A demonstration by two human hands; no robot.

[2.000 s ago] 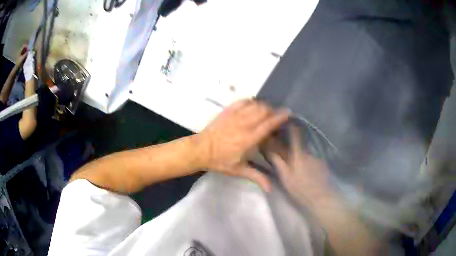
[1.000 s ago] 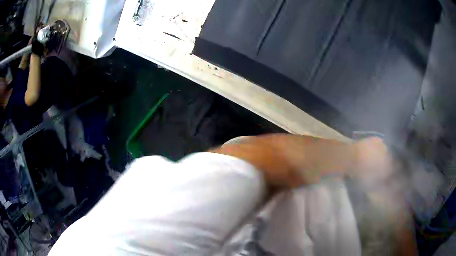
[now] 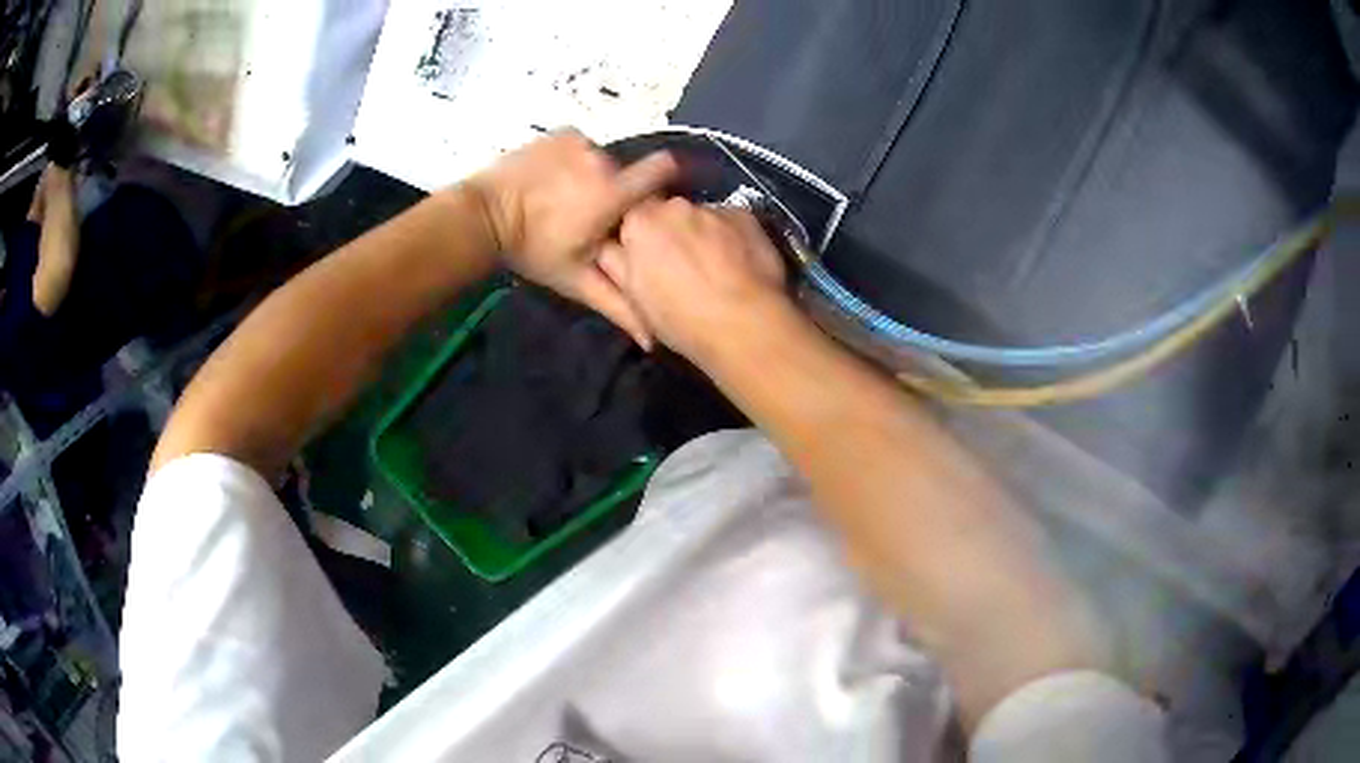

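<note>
The dark grey garment panel (image 3: 984,164), with long seam lines, lies over the right part of the table. A steam iron (image 3: 817,209) with a dark plate and pale rim stands flat on its lower left edge. My right hand (image 3: 701,268) is closed around the iron's handle, which it mostly hides. My left hand (image 3: 559,216) is at the panel's left corner, against my right hand, thumb and fingers apart; whether it grips cloth is hidden. Blue and yellow hoses (image 3: 1029,358) run from the iron to the right across the panel.
The white table cover (image 3: 522,75) has dark marks. A green basket (image 3: 485,552) holding dark cloth (image 3: 522,410) is on the floor below the table edge. Another person's arm (image 3: 57,239) and a second iron (image 3: 105,97) are at a table on the far left.
My right hand has moved left from the far right, and the iron now shows at the panel's left corner. My left hand is now in clear view beside it. More of the basket shows.
</note>
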